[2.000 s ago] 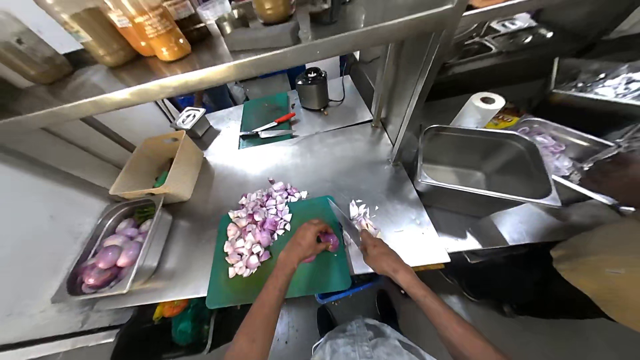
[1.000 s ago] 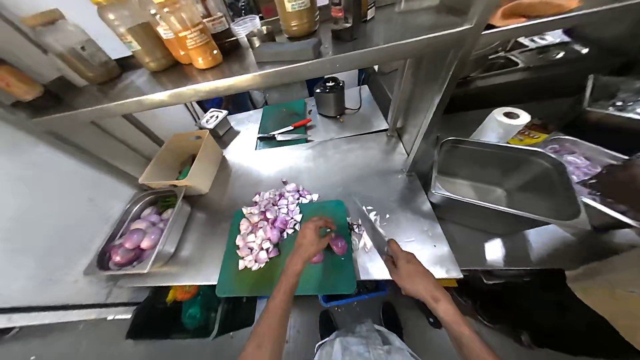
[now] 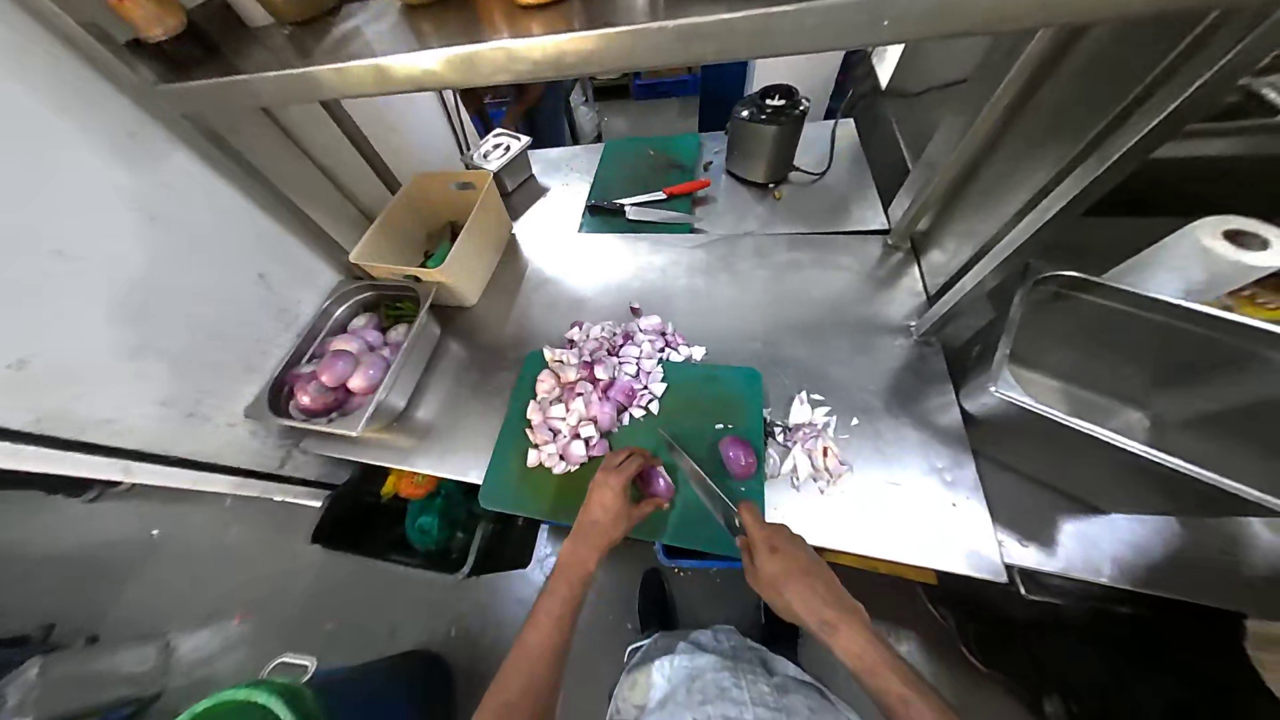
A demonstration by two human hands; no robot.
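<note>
My left hand (image 3: 612, 500) holds a purple onion piece (image 3: 656, 483) on the green cutting board (image 3: 700, 400). Just to its right, my right hand (image 3: 785, 565) grips a kitchen knife (image 3: 705, 483) by the handle, its blade over the board and pointing up and left. Another peeled onion piece (image 3: 738, 457) lies near the board's right edge. Chopped onion (image 3: 595, 395) is heaped on the board's left part and spills past its far edge. Onion trimmings (image 3: 808, 445) lie on the steel table at the right.
Whole onions fill a steel pan (image 3: 415, 370) at the left, beside a beige bin (image 3: 490, 240). Behind, two knives lie on a second green board (image 3: 650, 160) near a blender base (image 3: 765, 135). A steel shelf (image 3: 600, 60) crosses overhead. An empty steel pan (image 3: 1150, 370) stands right.
The knife has moved from over the trimmings at the right to over the board. My left hand has moved toward the board's near edge. The view has shifted.
</note>
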